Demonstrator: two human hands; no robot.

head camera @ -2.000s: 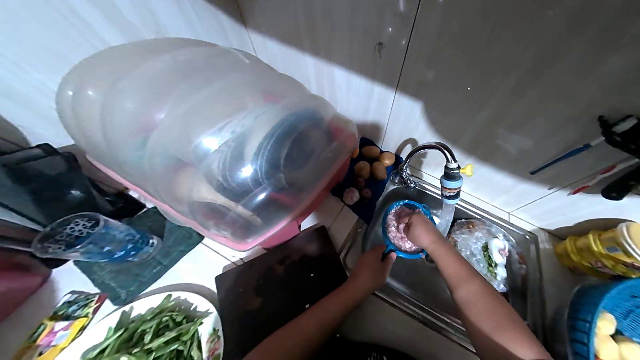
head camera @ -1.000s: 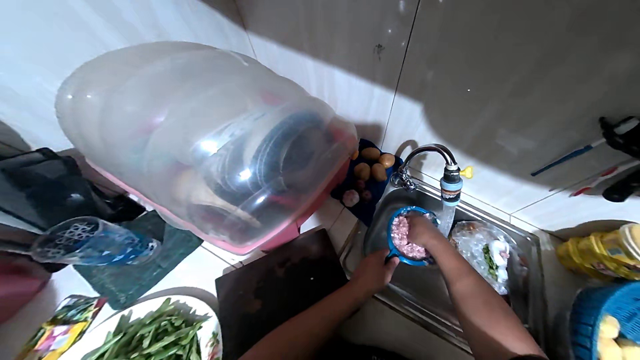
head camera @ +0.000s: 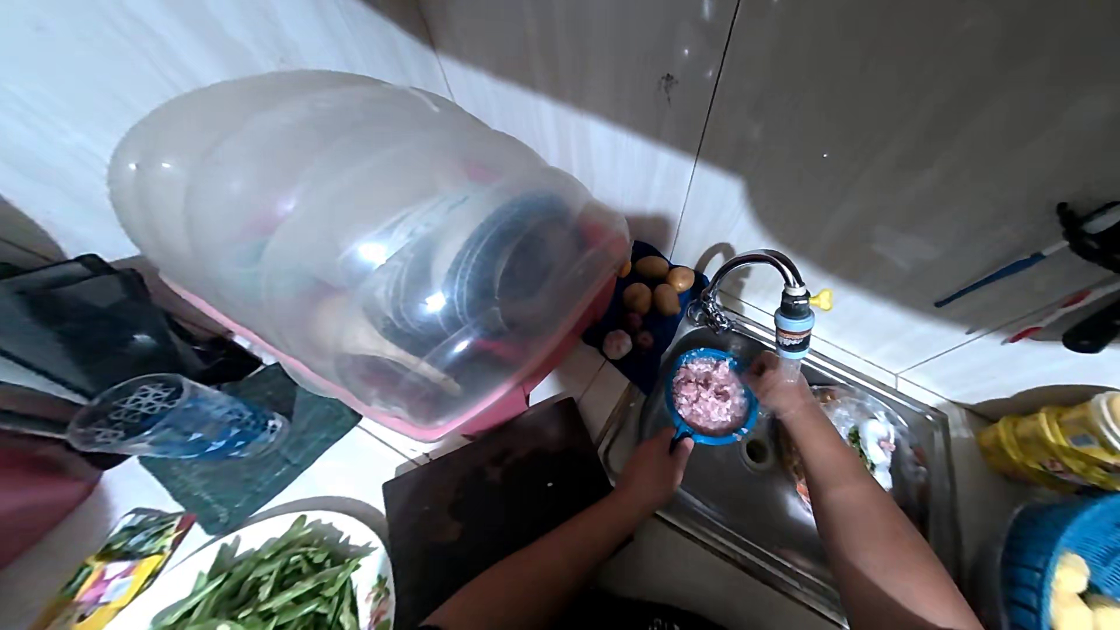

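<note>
My left hand (head camera: pixel 654 468) grips the short handle of a blue strainer (head camera: pixel 746 429) over the left side of the steel sink (head camera: pixel 735 516). Pink chopped or ground meat (head camera: pixel 709 395) fills the strainer. My right hand (head camera: pixel 777 385) is at the strainer's right rim, just under the filter on the curved chrome faucet (head camera: pixel 757 256); water appears to run onto it. Whether its fingers touch the rim or hold anything is unclear. The drain hole (head camera: pixel 754 452) shows below the strainer.
A plastic bag (head camera: pixel 875 437) lies in the sink's right side. Left of the sink are potatoes (head camera: pixel 650 268) and garlic (head camera: pixel 617 344), a dark board (head camera: pixel 499 499), a domed dish rack (head camera: pixel 350 219) and a plate of green beans (head camera: pixel 271 577). Yellow containers (head camera: pixel 1050 442) and a blue basket (head camera: pixel 1024 560) stand right.
My right hand has come out of the meat in the strainer and moved right, under the faucet. My left hand still holds the strainer, which now shows its contents openly.
</note>
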